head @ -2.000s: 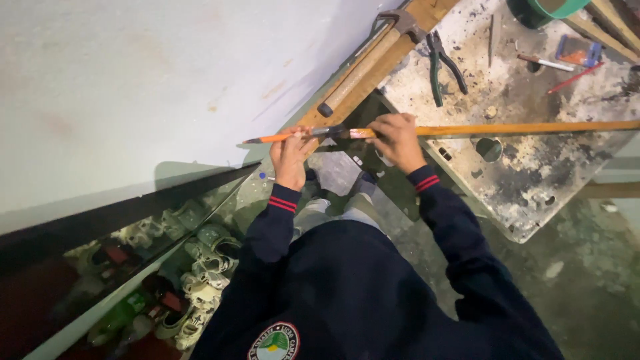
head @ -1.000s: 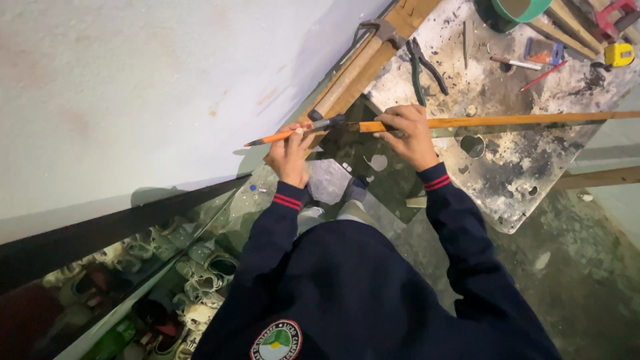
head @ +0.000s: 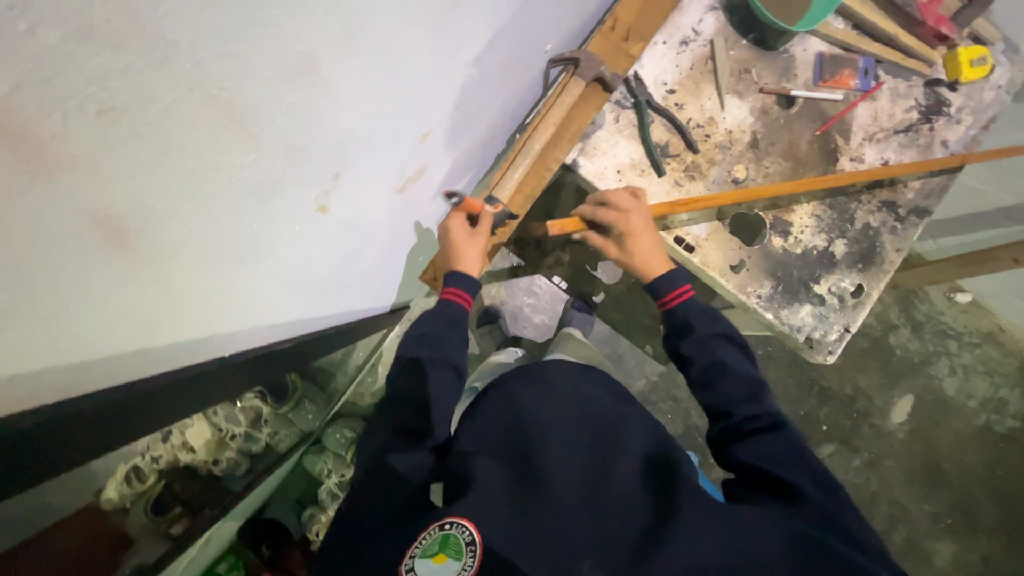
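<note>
My left hand is closed around an orange and black hand tool, whose exact kind I cannot tell. To its right, my right hand grips a thin wooden strip close to its near end, which points at the tool with a gap between them. The strip runs right, over the stained white tabletop. Behind my left hand, a claw hammer lies along a wooden board by the wall.
Pliers, a white pencil-like stick, a red pencil, a small blue-edged packet, a yellow tape measure and a green bowl rest on the worn table. Shoes stand low on the left.
The orange and black tool has come away from the end of the wooden strip and is turned differently in my left hand. The strip's far end now slants further up.
</note>
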